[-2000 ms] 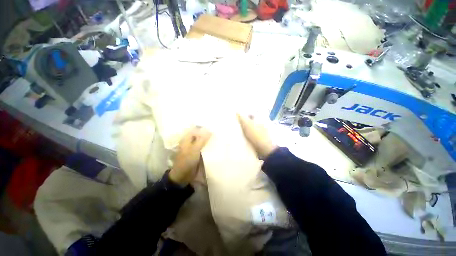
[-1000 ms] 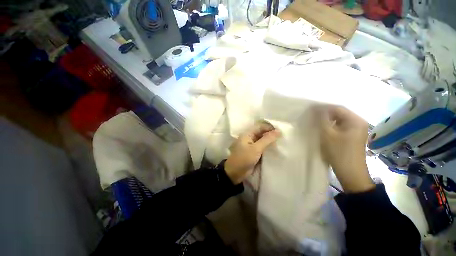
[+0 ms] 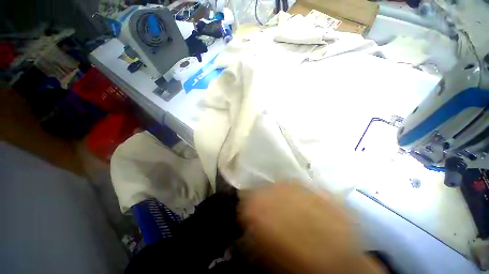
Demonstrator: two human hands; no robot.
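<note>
The cream garment body (image 3: 257,144) lies in folds over the table, its near part running down towards my lap. My right hand (image 3: 311,230) is a large blur at the bottom centre, in front of the cloth's near end; its fingers cannot be made out. My left sleeve reaches in from the bottom, but my left hand is covered by or merged with that blur. The white sewing machine head (image 3: 450,118) with its blue band stands at the right. Its bed (image 3: 407,187) shows uncovered beside the cloth. The woven label does not show.
A grey unit with a round blue part (image 3: 155,40) stands at the left table end. A cardboard box (image 3: 343,13) is at the back. A blue basket (image 3: 153,219) holds beige cloth (image 3: 155,171) beside my lap. Red containers (image 3: 112,134) stand at the left. The dark phone (image 3: 477,192) is at the right edge.
The view has swung left since the first frame. The cloth's near part has left the front of the machine, uncovering the bed. My right hand has moved down and left and is blurred.
</note>
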